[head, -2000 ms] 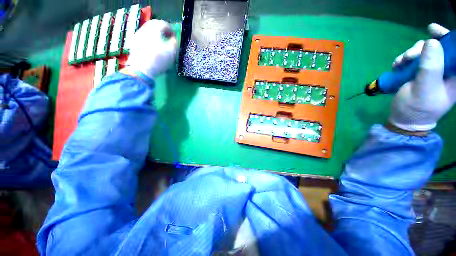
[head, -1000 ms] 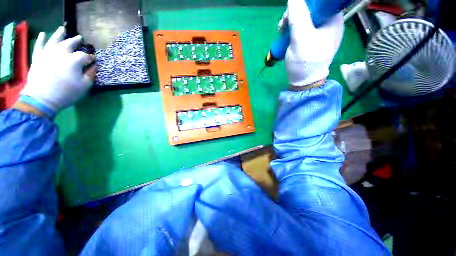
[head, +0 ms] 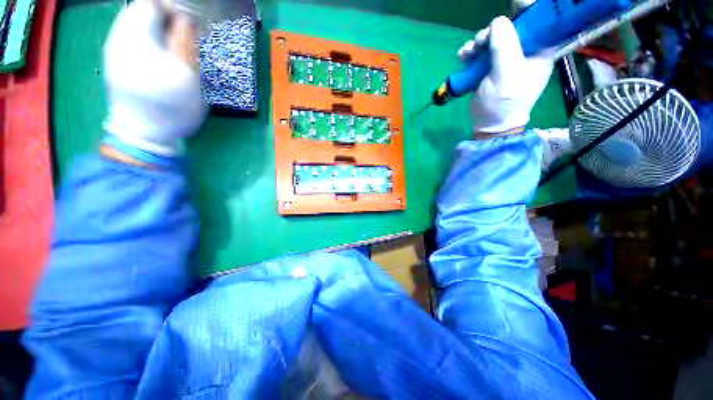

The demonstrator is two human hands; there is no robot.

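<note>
My right hand [head: 508,78], in a white glove, grips the blue electric screwdriver [head: 547,31]. Its thin bit points down-left, a little right of the orange fixture [head: 338,153] and not touching it. Three green circuit boards lie in the fixture's slots: top board [head: 338,75], middle board [head: 341,126], bottom board [head: 342,179]. My left hand [head: 148,82], gloved with bare fingertips, is over the left part of the black screw tray [head: 256,58]. The tray holds a heap of silvery screws [head: 227,66]. The left fingertips are blurred at the top edge; whether they hold a screw cannot be told.
A red mat [head: 27,195] lies at the far left with part of a green-edged module [head: 14,35] on it. A white desk fan [head: 633,133] stands at the right, crossed by a black strap or cable. The green bench mat's [head: 234,234] front edge is near my lap.
The view has shifted sideways over the bench. My left hand has moved from the tray's lower left toward its upper part, its spread fingers drawn in. My right hand still holds the screwdriver beside the fixture.
</note>
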